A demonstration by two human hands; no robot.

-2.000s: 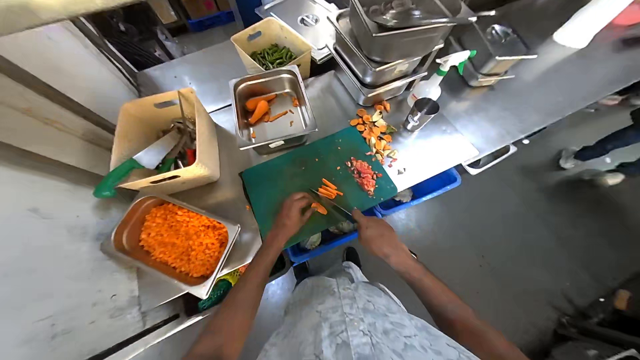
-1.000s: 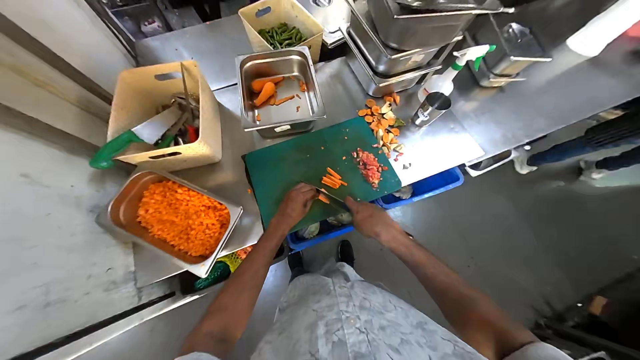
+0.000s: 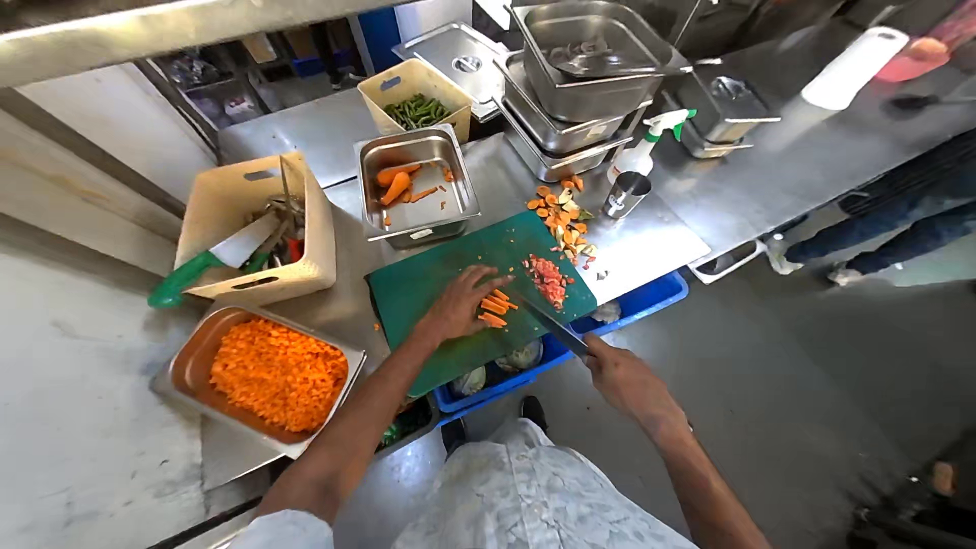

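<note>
My right hand point(image 3: 625, 375) grips a kitchen knife point(image 3: 560, 332), its blade pointing up and left over the right part of a green cutting board point(image 3: 419, 286). With fingers spread, my left hand point(image 3: 460, 305) rests beside carrot sticks point(image 3: 497, 303); whether it holds any is hidden. Chopped red pieces point(image 3: 549, 280) lie on the board to the right of the sticks. Beyond the board's upper right edge are carrot and other vegetable trimmings point(image 3: 563, 221). A steel pan point(image 3: 419, 229) behind the board holds whole carrots point(image 3: 396, 187). Diced carrot point(image 3: 278, 374) fills another steel pan point(image 3: 206, 396) at left.
A beige basket point(image 3: 316, 236) holds a green-handled cleaver point(image 3: 183, 278); another basket point(image 3: 450, 99) contains green chillies or beans. Stacked steel pans point(image 3: 579, 95), a spray bottle point(image 3: 633, 160) and a metal cup point(image 3: 627, 194) stand behind. Blue crates point(image 3: 648, 303) sit below the board. A person point(image 3: 884, 229) stands at right.
The left hand's fingers have spread beside the carrot sticks. My right hand has drawn the knife away from the sticks, to the right.
</note>
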